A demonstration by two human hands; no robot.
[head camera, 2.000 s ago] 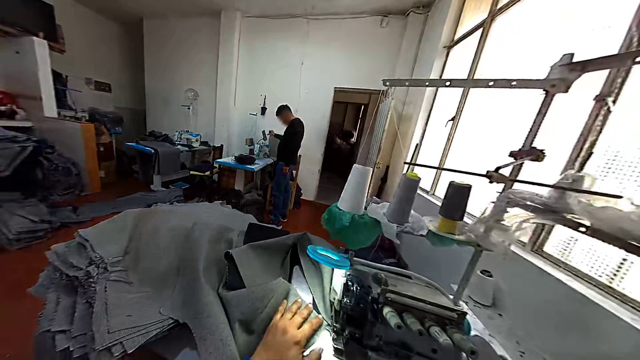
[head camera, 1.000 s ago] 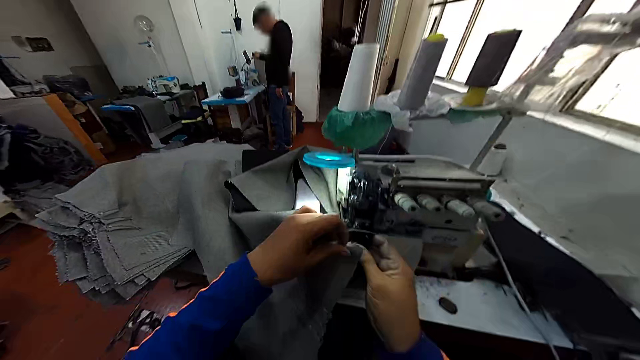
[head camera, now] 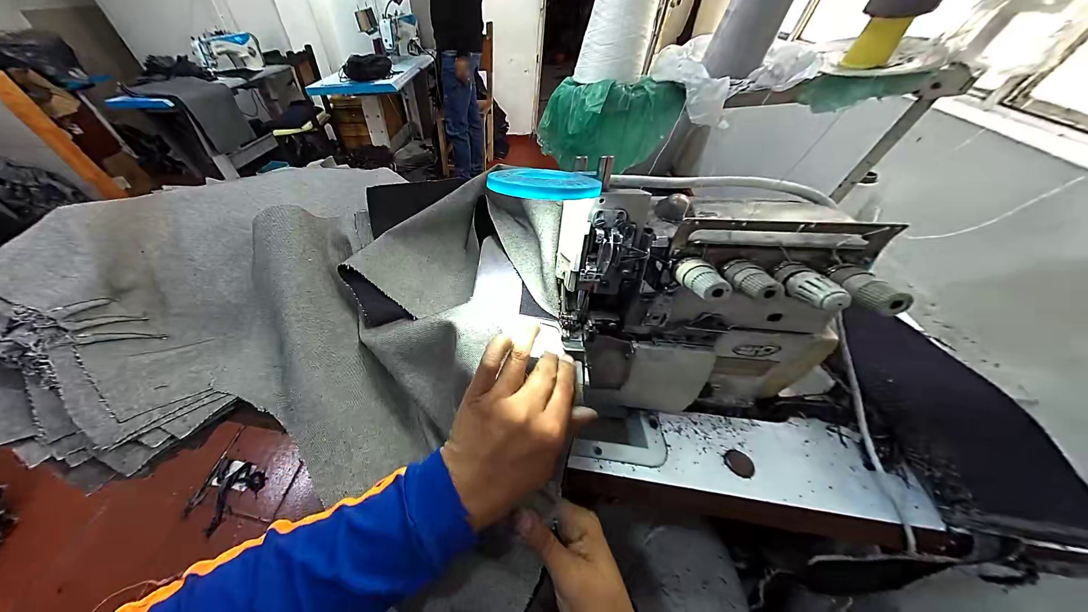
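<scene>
An overlock sewing machine (head camera: 722, 297) stands on a white table, its lamp lighting the needle area. My left hand (head camera: 518, 425) lies on the grey fabric (head camera: 408, 365) just left of the presser foot, fingers spread and pointing at the needle. Lower down, at the table's front edge, my right hand (head camera: 582, 557) pinches the hanging edge of the same fabric between thumb and fingers. A blue disc (head camera: 544, 184) sits at the machine's upper left. The fabric lies in folds, with dark pieces among them.
Stacked grey cut pieces (head camera: 110, 399) spread at the left. Thread cones, one wrapped in green plastic (head camera: 608, 119), stand behind the machine. A person (head camera: 463, 93) stands by a blue-edged table (head camera: 370, 81). Dark cloth (head camera: 960, 408) lies at the right.
Both hands were together near the machine's front one second ago; my right hand has since moved down to the fabric's lower edge. The view has moved closer to the machine.
</scene>
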